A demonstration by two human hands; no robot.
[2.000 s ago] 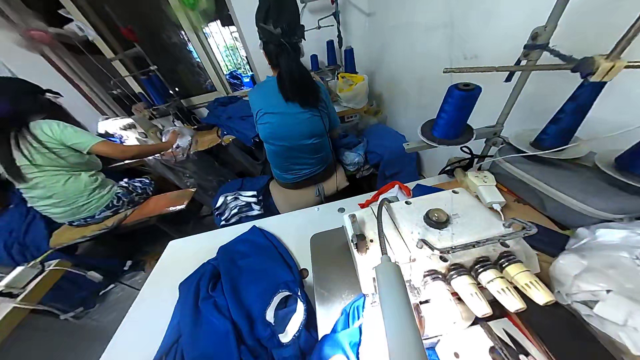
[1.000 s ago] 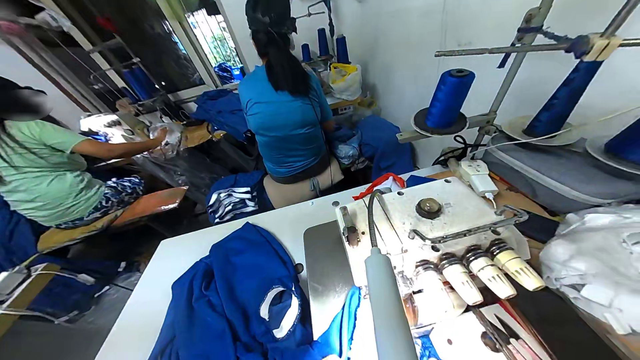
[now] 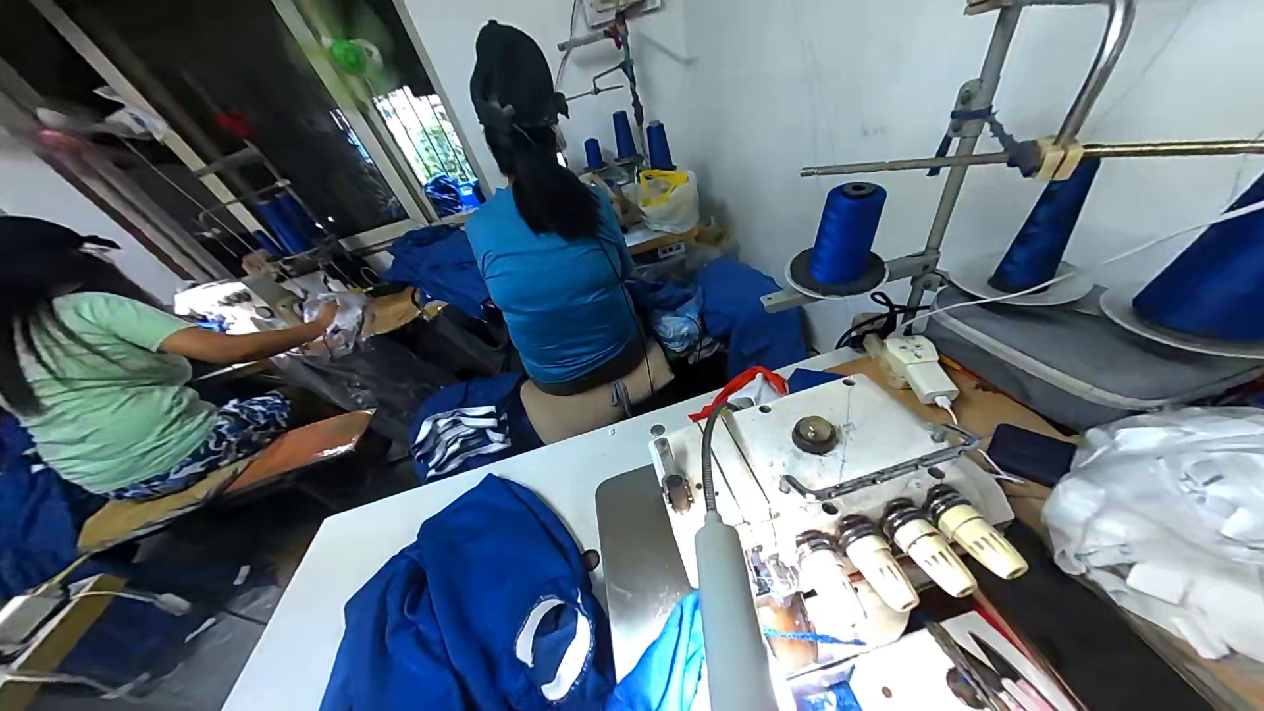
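Observation:
My left hand is not in view. Behind the lamp, near the needle area, a small brownish patch may be a fingertip of my right hand (image 3: 790,632); its grip cannot be made out. A white overlock-type sewing machine (image 3: 859,425) with cream tension dials (image 3: 928,548) stands at the right. Over it bends a grey gooseneck lamp (image 3: 729,612). Dark blue fabric (image 3: 464,592) with a white-edged oval opening lies bunched on the white table (image 3: 306,583), left of the metal plate (image 3: 637,553). Lighter blue fabric (image 3: 667,657) runs beneath the lamp.
Blue thread cones (image 3: 847,232) stand on a rack behind the machine. White bagged material (image 3: 1165,523) lies at the right, tweezers (image 3: 963,657) at the lower right. A person in blue (image 3: 553,286) sits ahead, facing away; another in green (image 3: 109,385) works at the left.
The person in green has shifted toward the left edge, mostly as the view turns slightly. The dark blue fabric lies much as before.

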